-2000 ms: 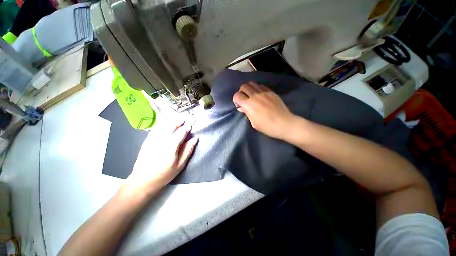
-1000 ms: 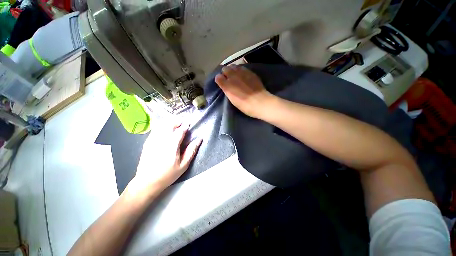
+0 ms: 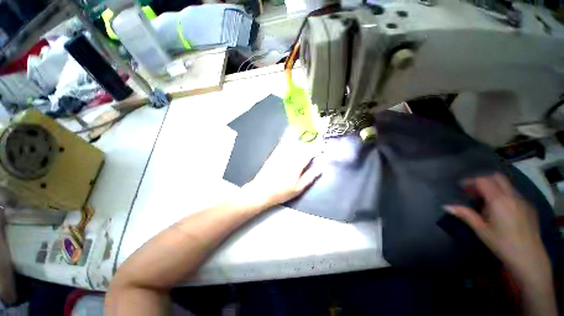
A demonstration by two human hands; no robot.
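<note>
A large dark grey garment panel (image 3: pixel 420 185) lies under the needle area of the cream-white sewing machine (image 3: pixel 451 68) and hangs over the table's front edge at the right. My left hand (image 3: pixel 290 182) rests flat on the panel just left of and in front of the presser foot, its fingertips brightly lit. My right hand (image 3: pixel 495 213) is over the right part of the panel, thumb and fingers apart, slightly blurred; whether it touches the cloth is unclear. The presser foot and needle are hard to make out in the glare.
A smaller angular grey piece (image 3: pixel 256 142) lies on the white table (image 3: pixel 185 148) left of the neon tag (image 3: pixel 300 111). A yellowish machine (image 3: pixel 52 163) stands at the left. Bundled grey pieces (image 3: pixel 207 28) lie at the back beside a wooden board (image 3: pixel 198 74).
The view has swung left, bringing the yellowish machine in. My right hand has left the cloth beside the machine head, moved right and opened. My left hand stays on the panel.
</note>
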